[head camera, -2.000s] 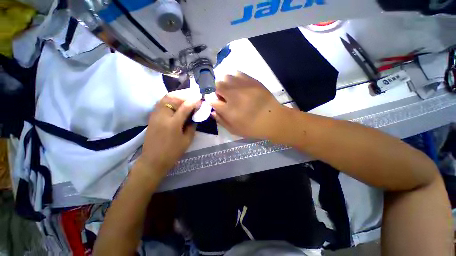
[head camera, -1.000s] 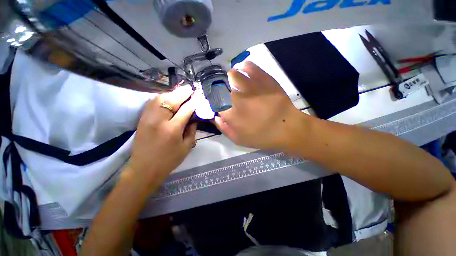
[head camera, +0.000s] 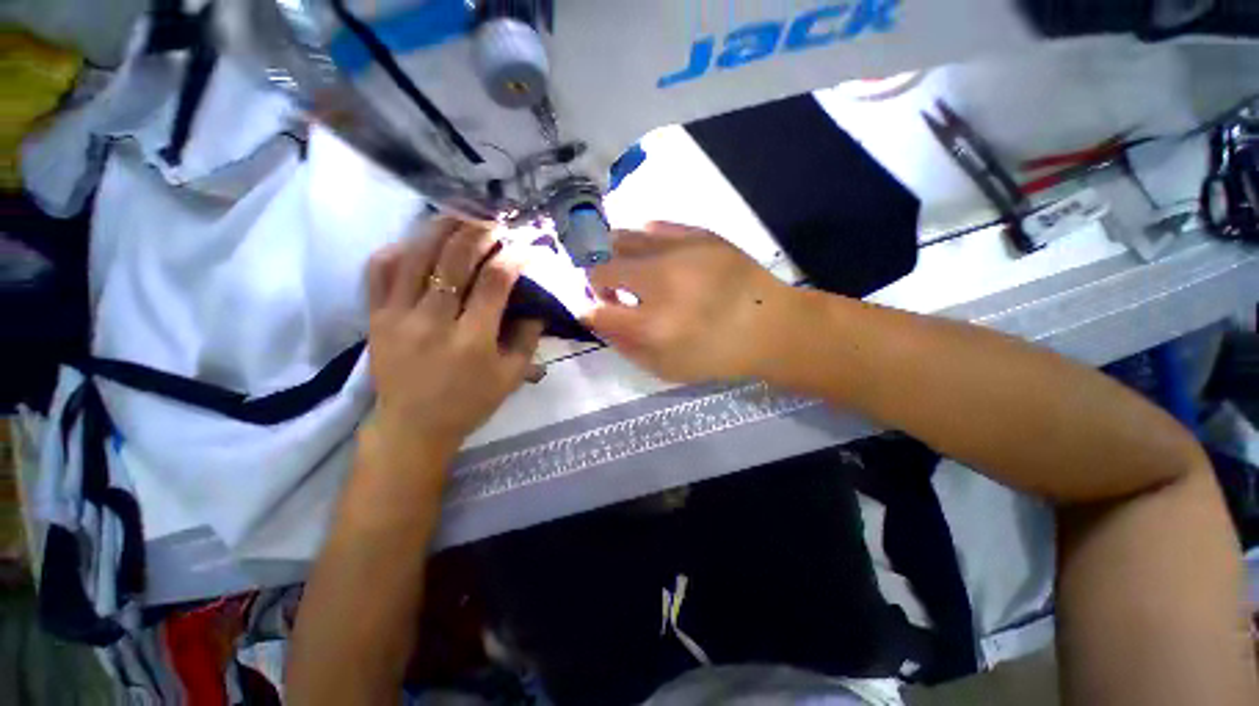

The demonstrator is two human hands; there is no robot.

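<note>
A white garment body panel [head camera: 235,276] with a black trim strip [head camera: 242,401] lies left of the needle. A small black fabric piece [head camera: 555,312] lies at the needle area between my hands. My left hand [head camera: 449,324] presses on the cloth left of the needle with bent fingers. My right hand [head camera: 690,306] is right of the foot, its thumb and finger pinched at the edge of a small white piece [head camera: 608,293]. The grey-blue cylinder [head camera: 588,235] hangs between the hands. Glare hides the needle and the stitching spot.
The sewing machine head [head camera: 773,69] spans the top. A black cut panel [head camera: 815,193] lies right of the needle. Farther right are snips [head camera: 978,173], a red-handled tool [head camera: 1070,168] and black scissors [head camera: 1230,179]. A ruler tape [head camera: 621,439] runs along the front edge. Cloth lies below the table.
The view has shifted back from closer in. My left hand now lies flatter and farther from my right hand. More of the black piece shows between them, and less of the white piece.
</note>
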